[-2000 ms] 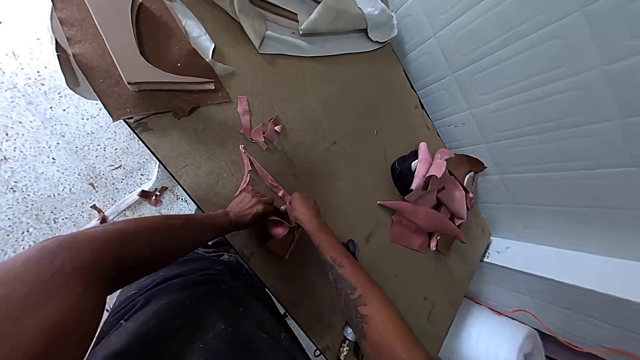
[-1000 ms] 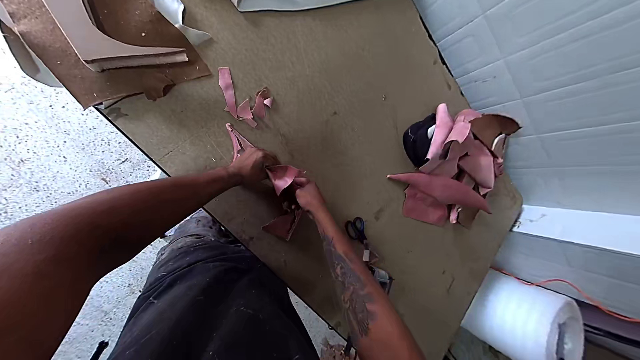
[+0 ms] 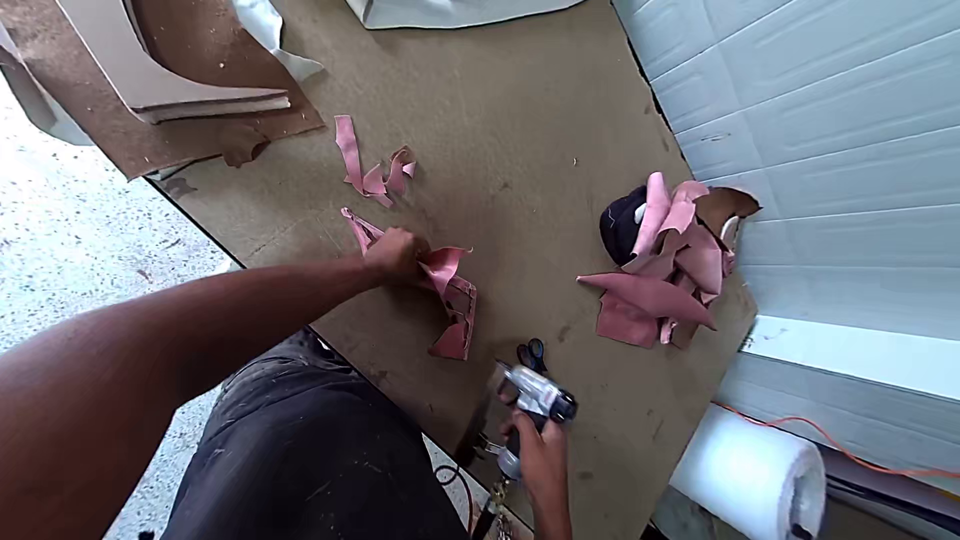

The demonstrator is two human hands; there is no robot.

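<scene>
My left hand [image 3: 397, 256] grips a pink leather-like piece [image 3: 462, 300] near its middle; the piece has folded edges and rests on the brown table. Lower right, my right hand [image 3: 534, 442] is closed around the handle of a pneumatic staple gun [image 3: 536, 388], its nose pointing up and left and a hose fitting below. Black scissors [image 3: 532, 355] with blue in the handles lie just beyond the staple gun. Above my left hand are narrow pink scraps [image 3: 350, 150]. A pile of pink pieces [image 3: 652, 296] lies at the right beside a dark bundle [image 3: 622, 225].
At the upper left, a shaped beige panel [image 3: 172, 94] lies on brown sheet material [image 3: 202, 37]. Light material [image 3: 465, 11] lies at the table's far edge. A pale panelled wall [image 3: 840, 150] borders the right side, with a white roll [image 3: 750, 472] below and an orange cord [image 3: 817, 431].
My right hand has left the pink piece and moved down and right, taking hold of the staple gun. My left hand stays on the piece.
</scene>
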